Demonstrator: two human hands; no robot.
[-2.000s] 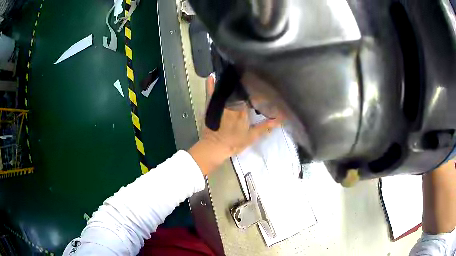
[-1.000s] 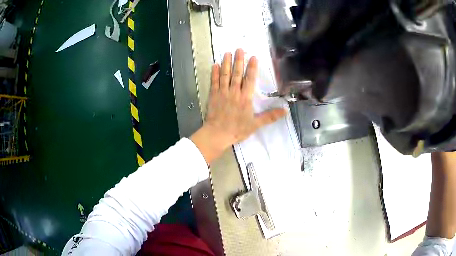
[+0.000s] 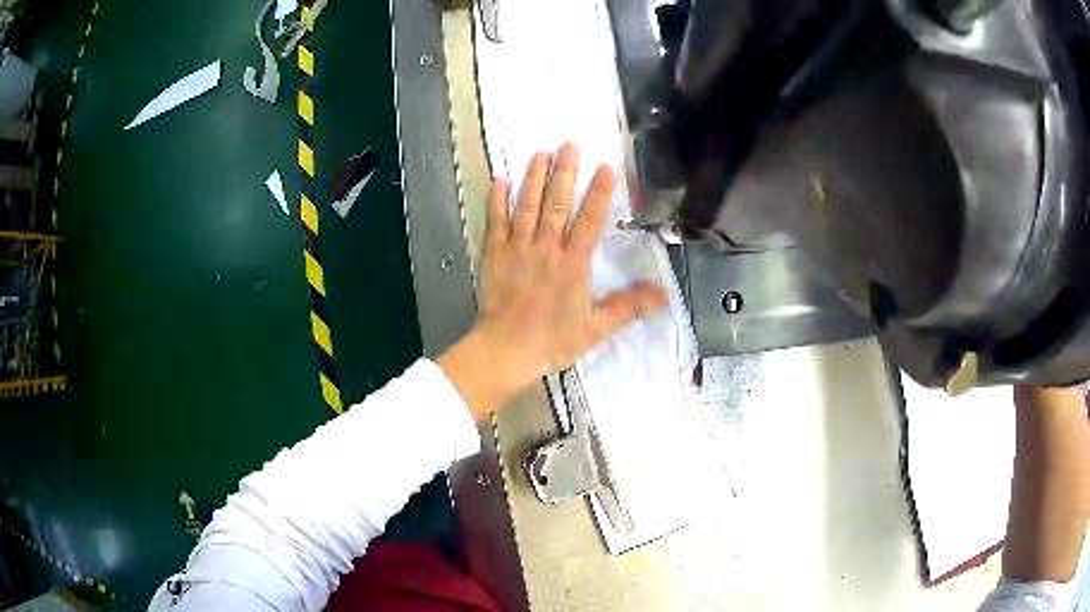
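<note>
The electric cloth cutter fills the upper right, and its base plate shows below the motor body. The guard is at the edge of a long paper-topped fabric strip. My left hand lies flat on the strip, fingers spread and thumb towards the cutter, holding nothing. A silver clamp grips the strip's near left edge. My right hand is hidden behind the cutter body; only the forearm shows at the lower right.
Another paper-topped piece with a dark red edge lies at the right. Another clamp is at the top. The metal table edge runs along the left. Beyond is green floor with yellow-black tape and scraps.
The cutter first moved off my left hand and bared its base plate, then shifted slightly left. My left hand opened flat on the strip. The strip and near clamp have shifted slightly left.
</note>
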